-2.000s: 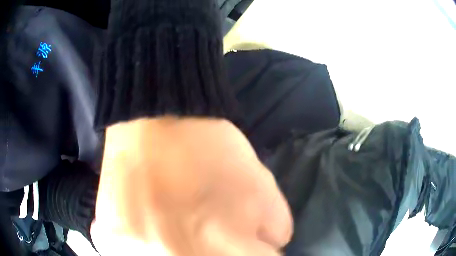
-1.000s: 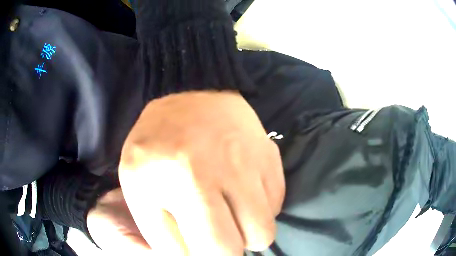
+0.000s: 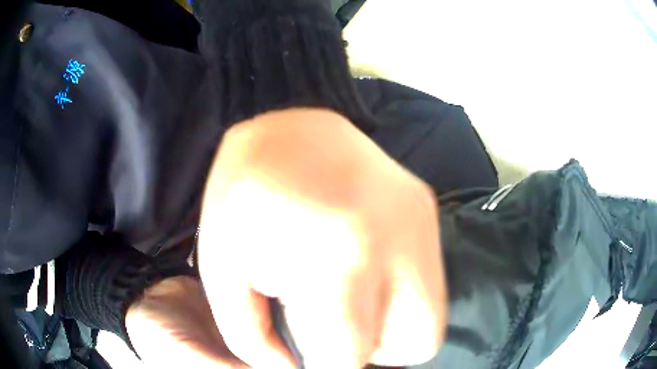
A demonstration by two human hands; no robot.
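Note:
My left hand [image 3: 324, 238], bare with a black ribbed cuff, fills the middle of the view, back upward and blurred. Its fingers are curled over a black bag, with dark material showing between thumb and fingers. Its fingertips are hidden. The black bag [image 3: 497, 267] spreads out to the right of this hand, crumpled and shiny, with raised dark seam edges and a short pale double line near its top. My right hand [image 3: 173, 317] is at the lower left, partly behind the left. Its fingers are hidden, so its hold cannot be told.
A pale tabletop [image 3: 547, 86] is at the upper right. A dark apron with blue embroidered characters [image 3: 72, 144] fills the left side. A smooth dark fabric piece [image 3: 439, 137] lies between cuff and table. More dark fabric [image 3: 645, 245] is at the right edge.
My left hand has moved right and up from its place two seconds ago, uncovering part of my right hand. The bag's folds and its pale double line have shifted.

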